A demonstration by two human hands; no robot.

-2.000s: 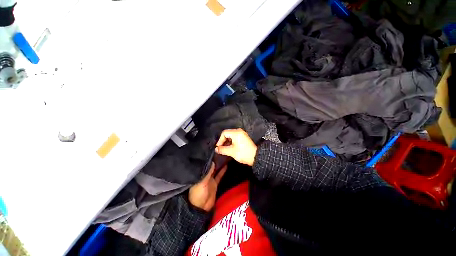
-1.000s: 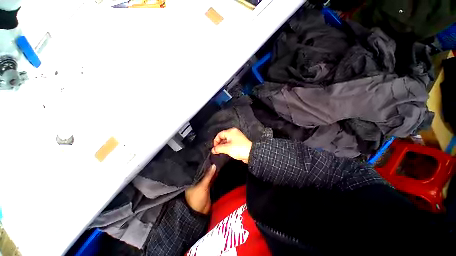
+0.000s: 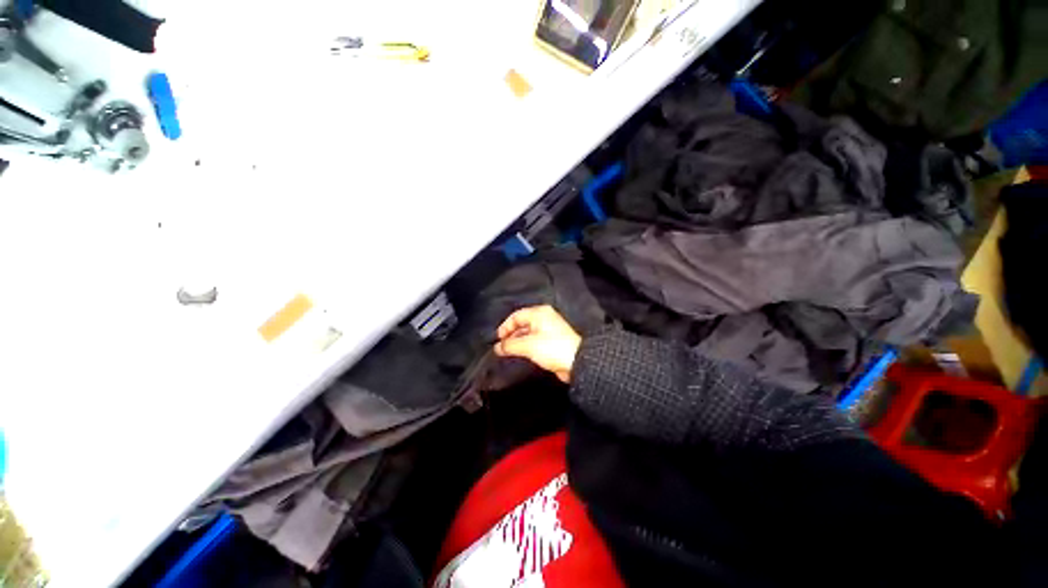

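Note:
My right hand (image 3: 540, 340) pinches the edge of a dark grey garment piece (image 3: 397, 385) between thumb and fingertips, above my lap. The cloth hangs beside the white table's front edge, with lighter grey folds at lower left. My left hand is not clearly visible; a small brownish spot by the cloth edge below my right hand is too small to identify.
The white table (image 3: 379, 172) carries a machine part (image 3: 115, 132), yellow-handled snips (image 3: 402, 52) and a smartphone (image 3: 586, 29). A dark grey garment pile (image 3: 793, 241) lies at right, near a red plastic stool (image 3: 954, 425).
My left hand has dropped out of sight from below the cloth. My right hand keeps its pinch at nearly the same place. The view has shifted, showing more of the machine, snips and smartphone.

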